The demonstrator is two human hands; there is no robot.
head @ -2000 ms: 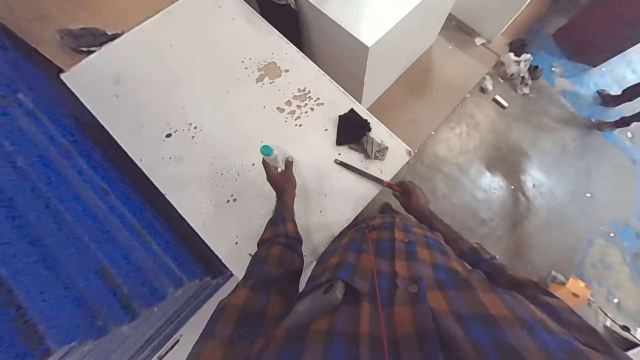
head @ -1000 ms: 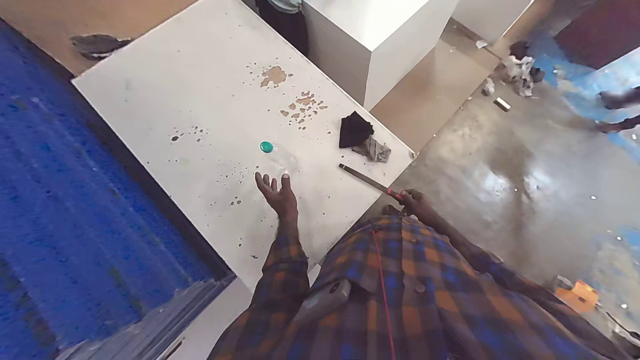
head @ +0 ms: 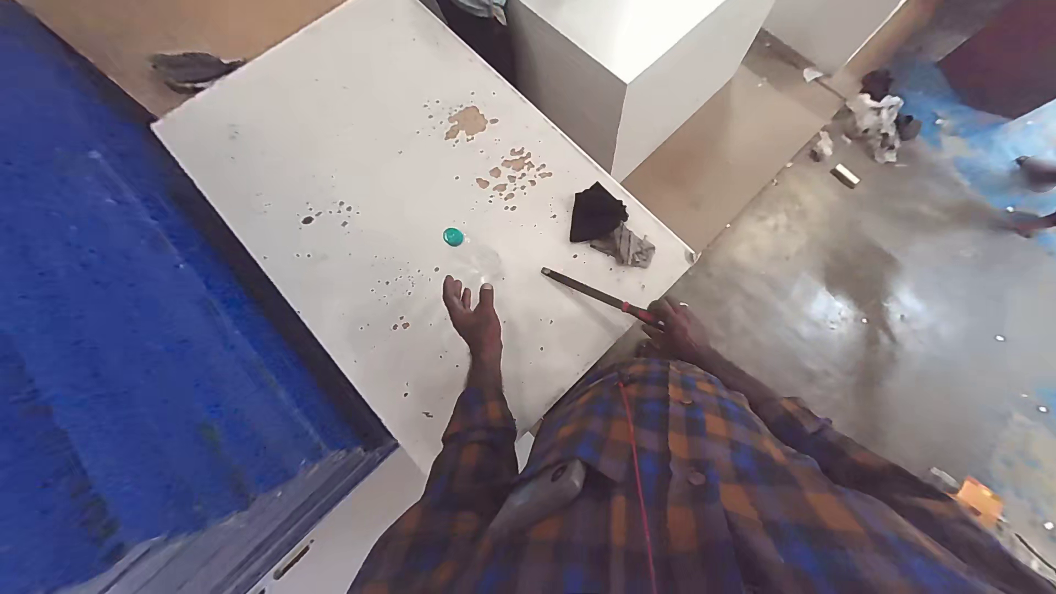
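My left hand is over the white tabletop, palm up with its fingers apart and nothing in it. Just beyond its fingertips stands a clear plastic bottle with a round green cap. My right hand is closed around the red handle of a long dark file or similar flat tool, whose far end points left over the table. Beyond the tool, a black cloth lies against a crumpled grey cloth.
A blue corrugated panel runs along the table's left side. White boxy units stand beyond the far right edge. Crumpled litter and a small cylinder lie on the floor. Another person's feet show at the right.
Two seconds ago my left hand was at the green-capped bottle; it has let go and sits nearer to my body. My right hand still holds the tool.
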